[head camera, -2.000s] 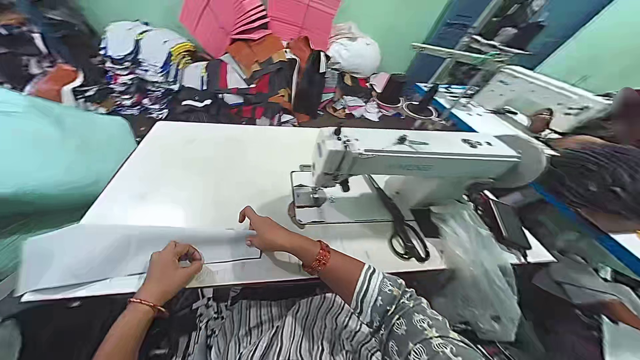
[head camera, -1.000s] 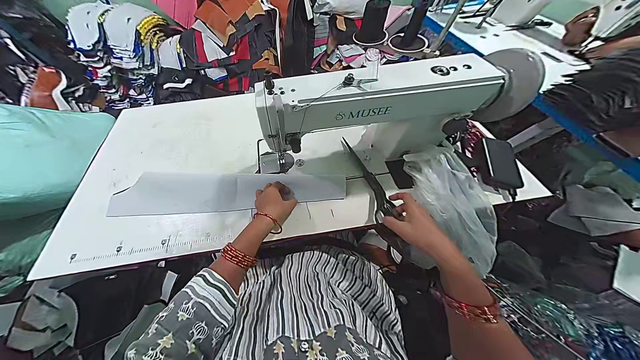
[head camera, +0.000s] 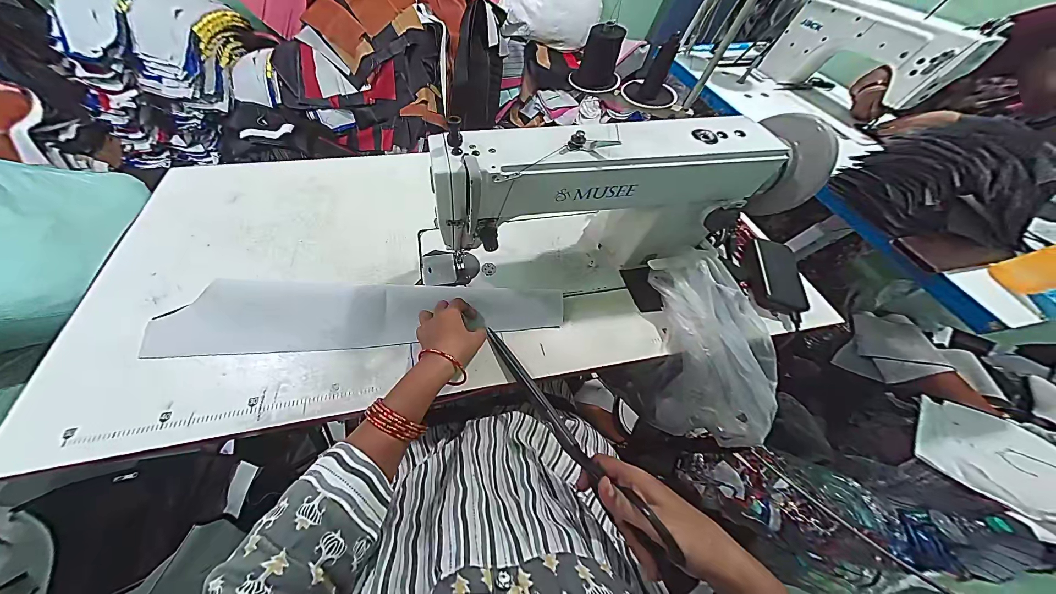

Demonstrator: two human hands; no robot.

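Note:
A long grey-white fabric piece (head camera: 280, 318) lies flat along the front of the white sewing table (head camera: 247, 223). My left hand (head camera: 450, 334) presses on its near edge, below the presser foot of the white sewing machine (head camera: 610, 177), with fingertips pinched at the fabric. In my right hand (head camera: 652, 516) are large black-handled scissors (head camera: 544, 408), held by the handles over my lap. Their blades point up and left, with the tips at my left fingertips; whether they touch the fabric I cannot tell.
A clear plastic bag (head camera: 718, 355) hangs over the table's front edge at right, beside a black box-like object (head camera: 774, 276). Thread cones (head camera: 601, 58) and stacked fabric pieces (head camera: 371, 74) are behind. At right, a second machine (head camera: 874, 49) stands near dark stacked pieces (head camera: 949, 177) and a person's arm.
Two seconds ago the scissors lay on the table by the machine; one second ago my right hand was at their handles. Now it holds them, blades toward my left hand.

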